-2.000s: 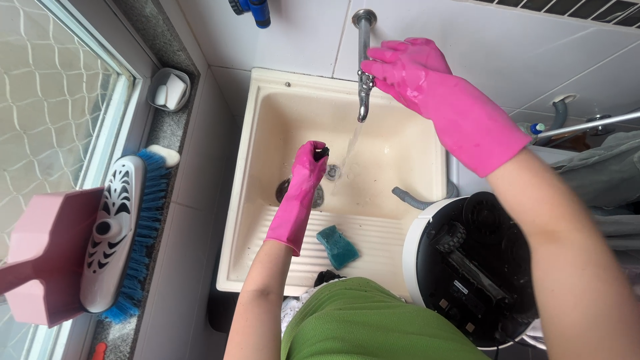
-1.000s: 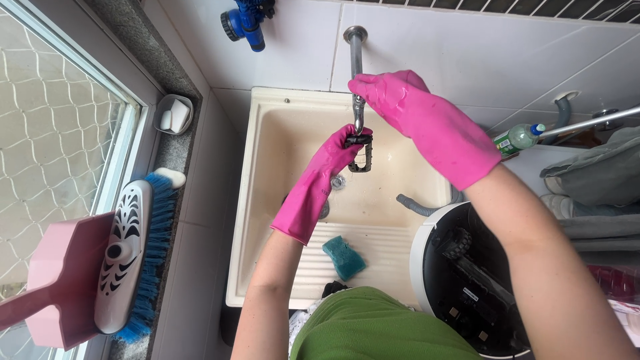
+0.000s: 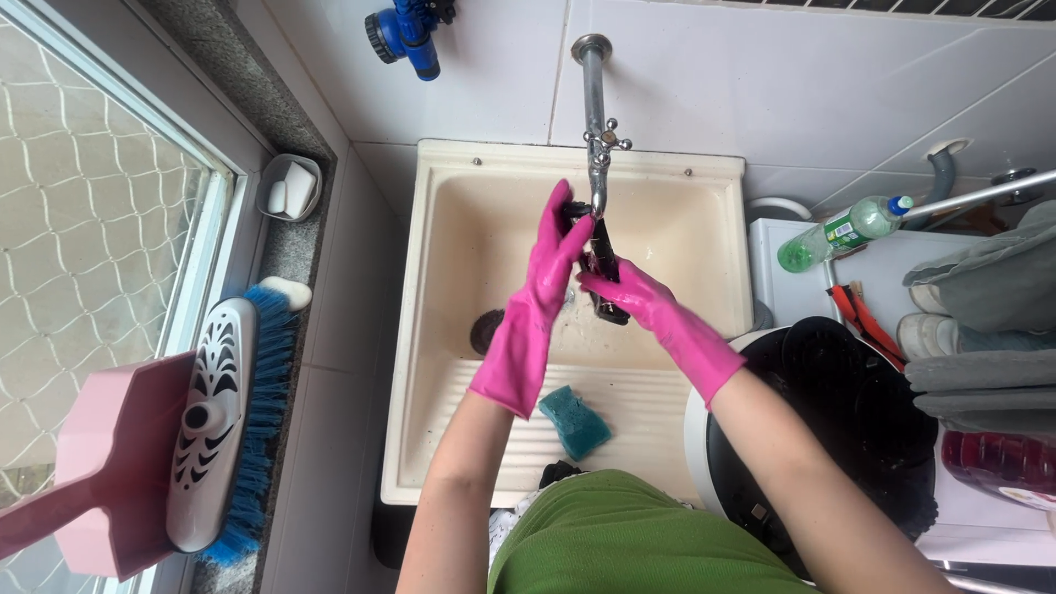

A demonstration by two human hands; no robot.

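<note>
Both my hands wear pink rubber gloves. A black plastic part [image 3: 605, 256], wet and frame-like, is between them under the spout of the metal faucet [image 3: 596, 124]. My left hand [image 3: 554, 264] is at its upper left end, with the fingers partly spread and the thumb against it. Lower down, my right hand [image 3: 631, 293] grips its right side. Below them lies the cream laundry sink [image 3: 462, 247] with a dark round drain piece [image 3: 487, 332] at its left. A teal sponge [image 3: 575, 421] rests on the ribbed washboard.
Right of the sink are a round black-and-white appliance [image 3: 701, 437] and a green-labelled bottle [image 3: 843, 233]. A blue fitting [image 3: 406, 37] is on the wall. On the left ledge stand a blue-bristled broom head [image 3: 216, 421], a pink dustpan [image 3: 124, 445] and a soap dish [image 3: 289, 188].
My right hand has left the faucet handle and moved down to the black part. My left hand brought the part up from the basin to the spout.
</note>
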